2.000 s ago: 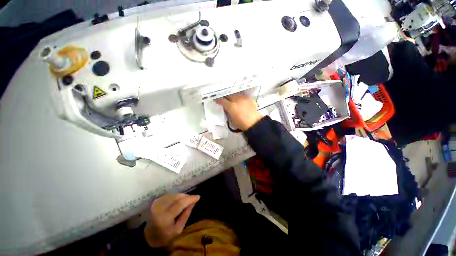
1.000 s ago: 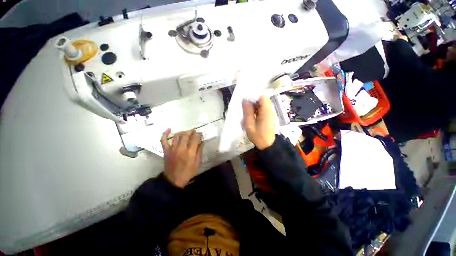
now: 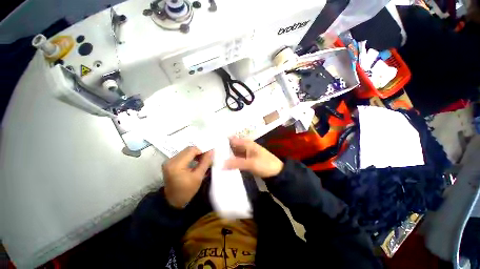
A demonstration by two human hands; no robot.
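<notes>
A long white label strip [image 3: 228, 192], blurred, hangs over my lap in front of the table edge. My right hand [image 3: 256, 159] grips its upper part between thumb and fingers. My left hand [image 3: 184, 176] is at the strip's left side with thumb and fingertips pinched together; whether it holds a label there I cannot tell. White labels with fine print [image 3: 171, 144] lie on the table between the needle area [image 3: 126, 110] and my left hand. Black-handled scissors [image 3: 238, 94] lie under the machine arm.
The white brother machine head [image 3: 210, 47] spans the back. An open parts tray [image 3: 350, 71] with dark pieces and scraps is right of it. Farther right are a red-orange basket [image 3: 402, 79] and a dark cloth pile [image 3: 389, 194] topped by a white sheet [image 3: 387, 137].
The white strip has moved from under the machine arm to over my lap, with my right hand. My left hand has lifted from the table labels towards it. The scissors now show.
</notes>
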